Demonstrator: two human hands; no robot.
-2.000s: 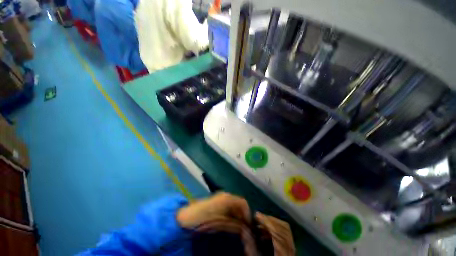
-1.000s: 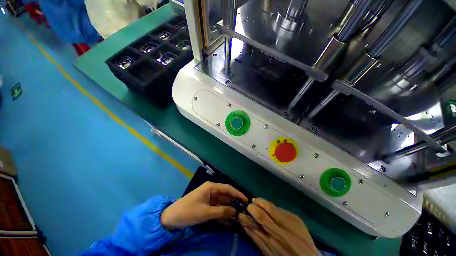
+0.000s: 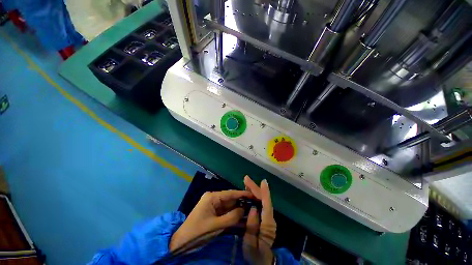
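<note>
A small black module (image 3: 247, 204) with some shiny spots is held between both hands at the bottom centre, above a black tray (image 3: 194, 194) at the lap. My left hand (image 3: 209, 215) pinches it from the left between thumb and fingers. My right hand (image 3: 261, 220) touches it from the right, with two fingers raised and the thumb against the part. The fingers hide most of the module.
The press's white panel (image 3: 207, 106) stands ahead, with two green buttons and a red emergency stop (image 3: 283, 151). A stack of black pocket trays (image 3: 124, 75) is at left on the green bench; another black tray (image 3: 440, 233) is at far right. A blue-clothed person (image 3: 49, 23) is at upper left.
The view has shifted, so the press and trays appear further left. My right hand has turned more upright with fingers lifted. The module stays between my hands.
</note>
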